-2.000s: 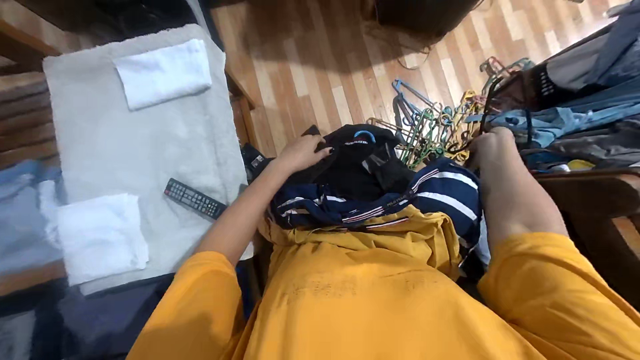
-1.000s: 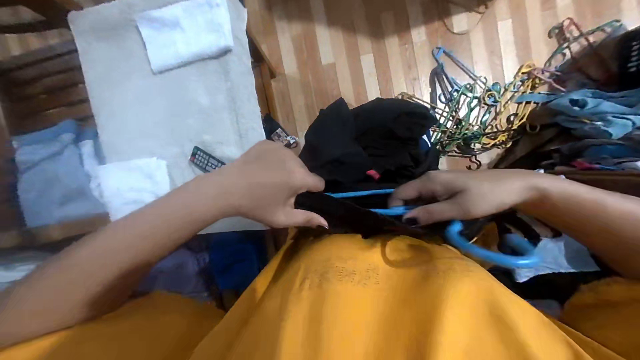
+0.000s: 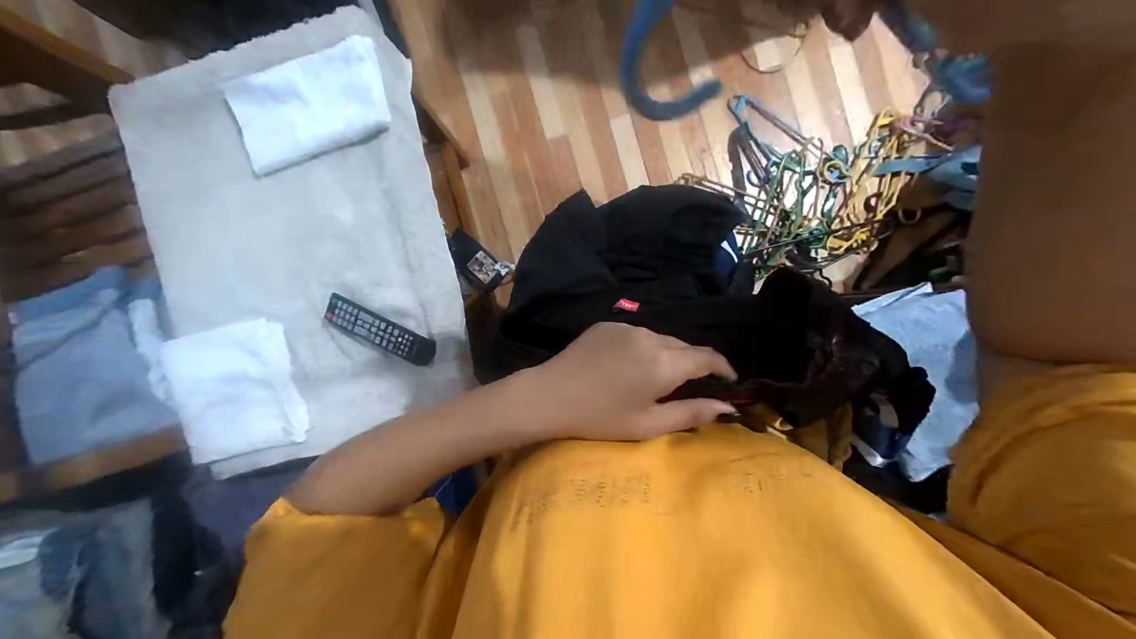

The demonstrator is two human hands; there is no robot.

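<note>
Across my lap lies a black garment (image 3: 657, 266) with a small red tag. My left hand (image 3: 630, 382) grips its near edge between thumb and fingers. A blue plastic hanger (image 3: 661, 102) is up at the top of the view, out of the garment and cut off by the frame. Beside it my right hand (image 3: 852, 13) shows only as dark, blurred fingers at the top edge; its forearm rises along the right side. The fingers appear closed around part of the hanger.
At left a pale towel-like cloth (image 3: 293, 231) carries folded white cloths (image 3: 311, 102) and a black remote control (image 3: 380, 329). Folded blue clothes (image 3: 84, 364) are further left. Tangled hangers (image 3: 825, 186) lie ahead on the right, over the wooden floor (image 3: 568, 151). A light blue cloth (image 3: 932, 364) is at right.
The blue hanger, earlier inside the black garment, is out of it and higher up. My right hand has moved away from the garment, up and forward. My left hand stays on the garment.
</note>
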